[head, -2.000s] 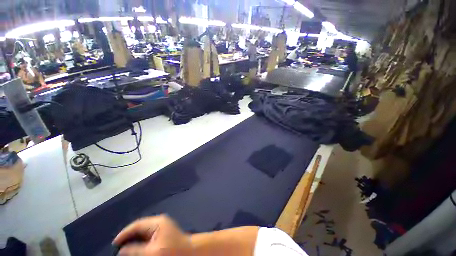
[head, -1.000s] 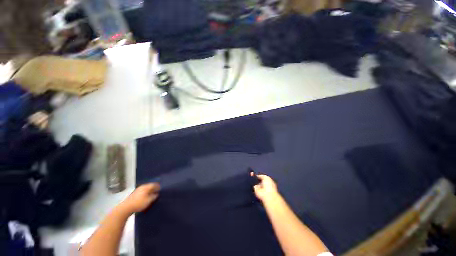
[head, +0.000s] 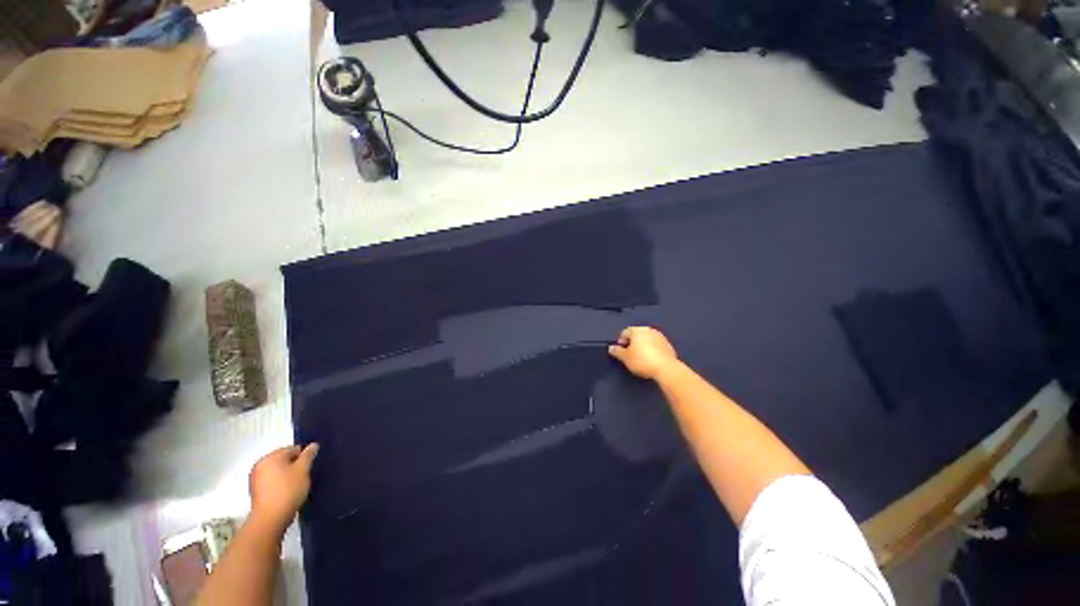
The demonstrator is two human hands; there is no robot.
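Note:
Dark navy fabric (head: 782,237) is spread over the table. A darker cut panel (head: 474,408) lies over it in front of me, with a stepped right end and some ripples. My right hand (head: 645,352) pinches the panel's upper right corner. My left hand (head: 282,483) pinches its left edge at the fabric's left border. Another dark panel (head: 521,266) lies flat above it, with a strip of lighter fabric between them. A small squarish dark piece (head: 894,337) lies apart on the right.
A speckled brick-like block (head: 236,346) stands left of the fabric. A grey tool (head: 358,116) with a black cord is behind. Tan card patterns (head: 107,95) lie back left, black pieces (head: 101,367) at left, a reddish-pink box (head: 186,568) near my left forearm, bunched dark fabric (head: 1007,189) at right.
The view has tipped down to the fabric. My left hand has come into view and both hands are now on the panel. The panel now lies flatter and more spread out.

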